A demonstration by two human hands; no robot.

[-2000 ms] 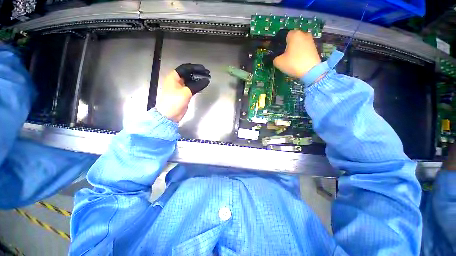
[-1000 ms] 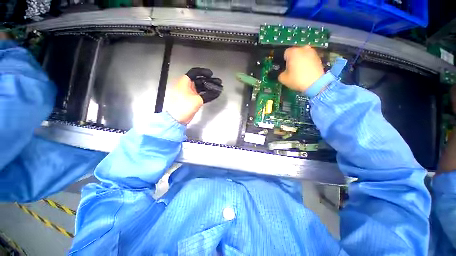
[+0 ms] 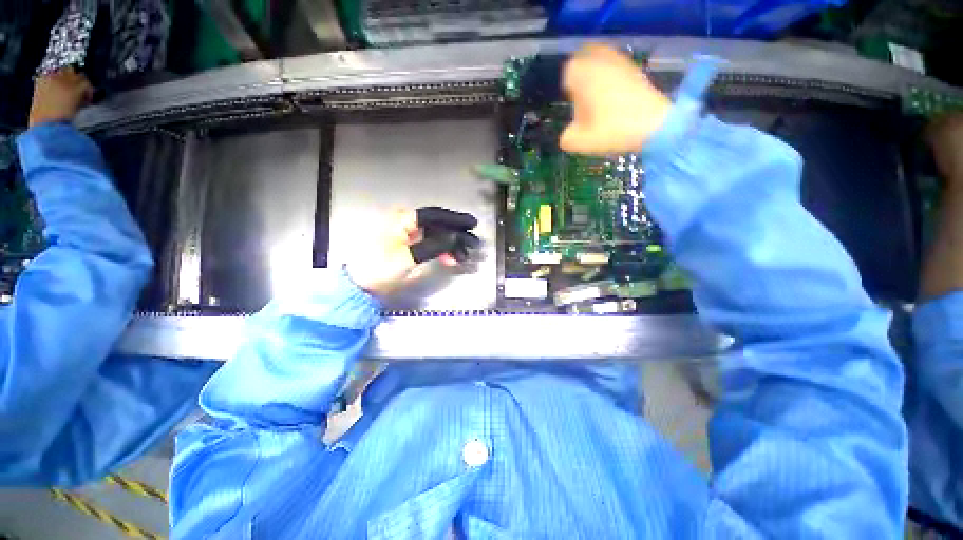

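A green circuit board (image 3: 578, 200) with a yellow block and many small parts lies in a dark carrier on the conveyor. A narrow green strip (image 3: 514, 79) runs along its far edge. My right hand (image 3: 612, 100) is over the strip and the board's far part; its dark-covered fingertips are blurred and hide most of the strip. My left hand (image 3: 422, 248), with black-covered fingers curled together, is above the metal plate left of the board. Whether either hand holds a part cannot be told. Pale pieces (image 3: 607, 295) lie along the carrier's near edge.
The conveyor's near rail (image 3: 465, 338) and far rail (image 3: 422, 72) run across the view. A blue bin (image 3: 697, 16) stands beyond the far rail. At left, a person's hand (image 3: 61, 95) is at silvery parts; another person's arm (image 3: 943, 190) is at the right edge.
My right hand has moved away from me, from the board's upper part to over the strip. My left hand has moved nearer the near rail. The left neighbour's hand has come into view.
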